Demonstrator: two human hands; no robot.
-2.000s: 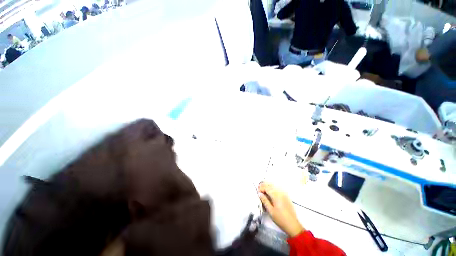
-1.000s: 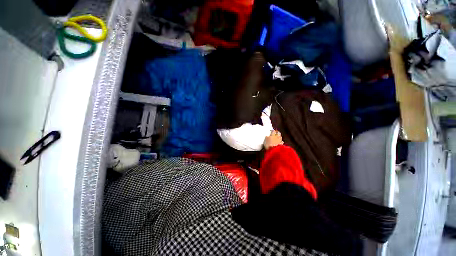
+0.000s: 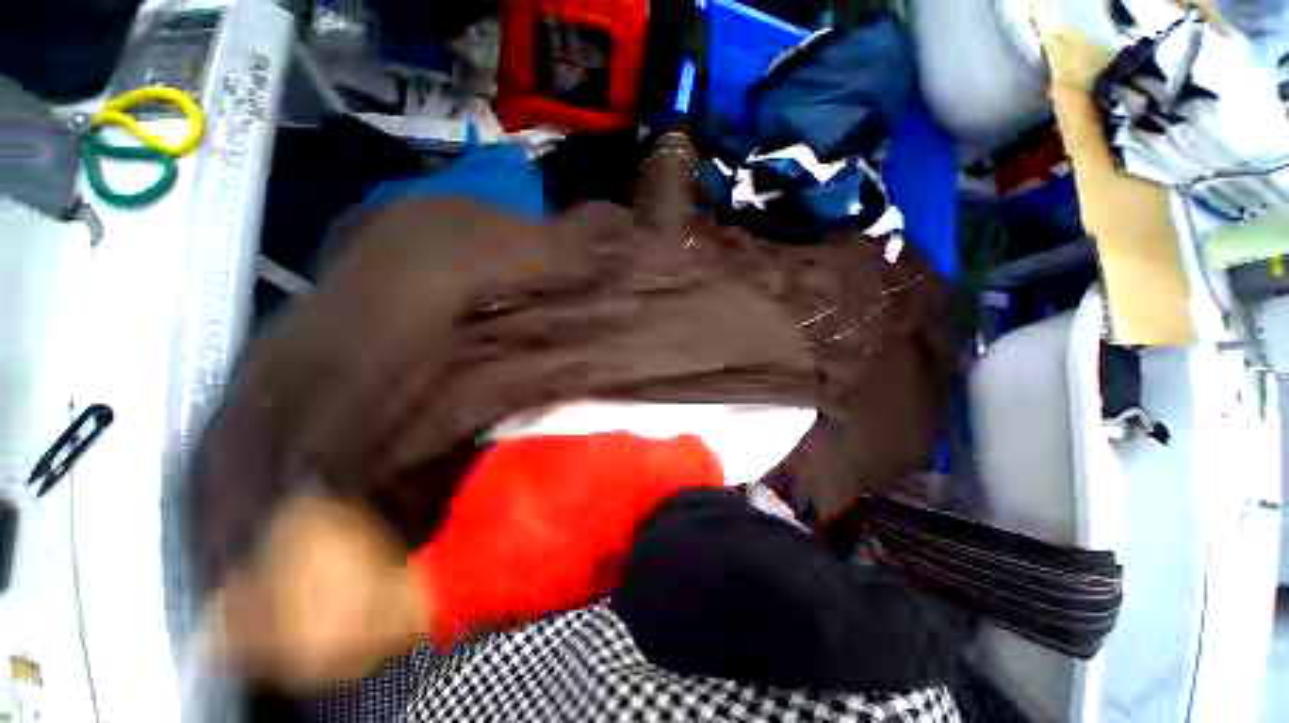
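Dark brown fabric [image 3: 622,311] spreads in folds from the pile at centre right towards the left, and its left part is blurred. A white piece [image 3: 770,435] shows along its lower edge, partly behind my red sleeve. My right hand [image 3: 332,590] is at the lower left, strongly blurred, at the near left end of the brown fabric. It appears closed on the fabric, but the fingers are not clear. My left hand is not in view.
The white table edge [image 3: 142,466] runs down the left, with yellow and green scissors [image 3: 146,141] and black snips [image 3: 71,449] on it. A red crate [image 3: 573,64] and blue bin [image 3: 756,57] stand beyond. Striped dark cloth [image 3: 990,572] hangs at right.
The view first swung from the sewing machine to the floor pile. Since then my right hand has moved left and nearer, and brown fabric has spread leftwards over the blue cloth.
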